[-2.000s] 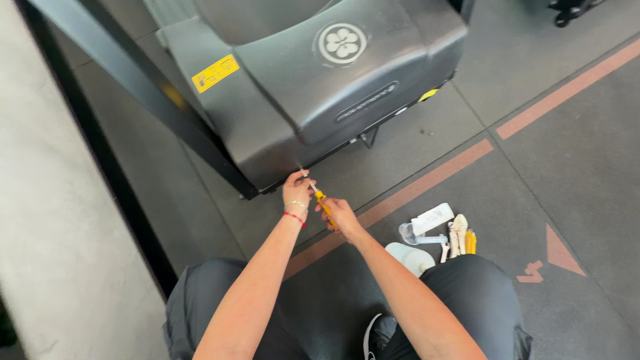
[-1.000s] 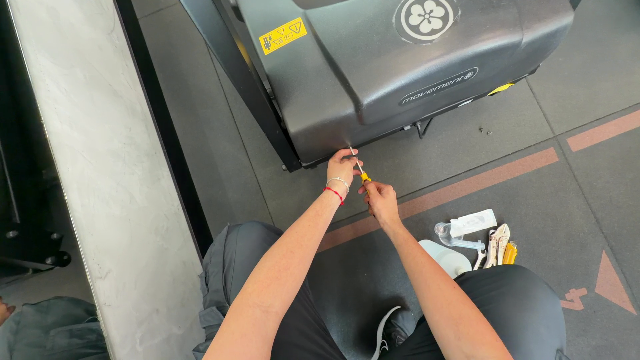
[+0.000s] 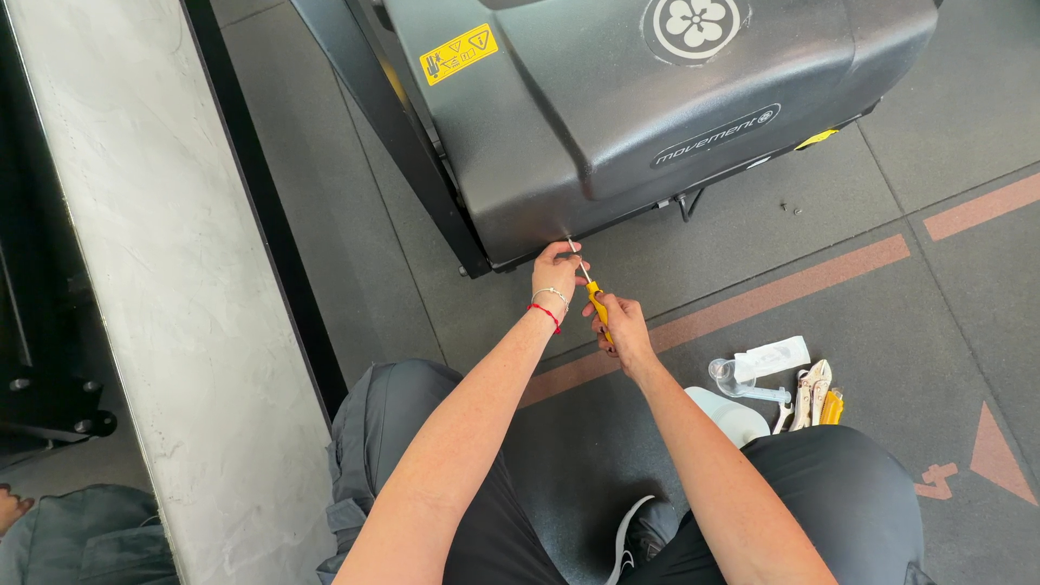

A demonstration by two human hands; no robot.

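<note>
My right hand (image 3: 619, 327) is closed around the yellow handle of a screwdriver (image 3: 598, 302). The metal shaft runs up and left to the lower edge of a dark grey plastic machine cover (image 3: 528, 187), where the tip meets the cover near its left corner. Beside the tip, my left hand (image 3: 558, 272) has its fingertips around the upper shaft, close to the cover. Whether those fingers also hold a screw is too small to tell. A black metal frame bar (image 3: 398, 146) slopes along the cover's left side.
On the floor by my right knee lie locking pliers (image 3: 811, 390), a yellow-handled tool (image 3: 832, 406), a clear plastic piece (image 3: 735, 382), a white packet (image 3: 772, 358) and a white container (image 3: 729, 416). Small metal parts (image 3: 790, 210) rest right of the machine. A mirror-like panel stands far left.
The view has shifted left, so the machine appears farther right than two seconds ago. Both hands keep the same places at the cover's lower edge, with the screwdriver still in my right hand.
</note>
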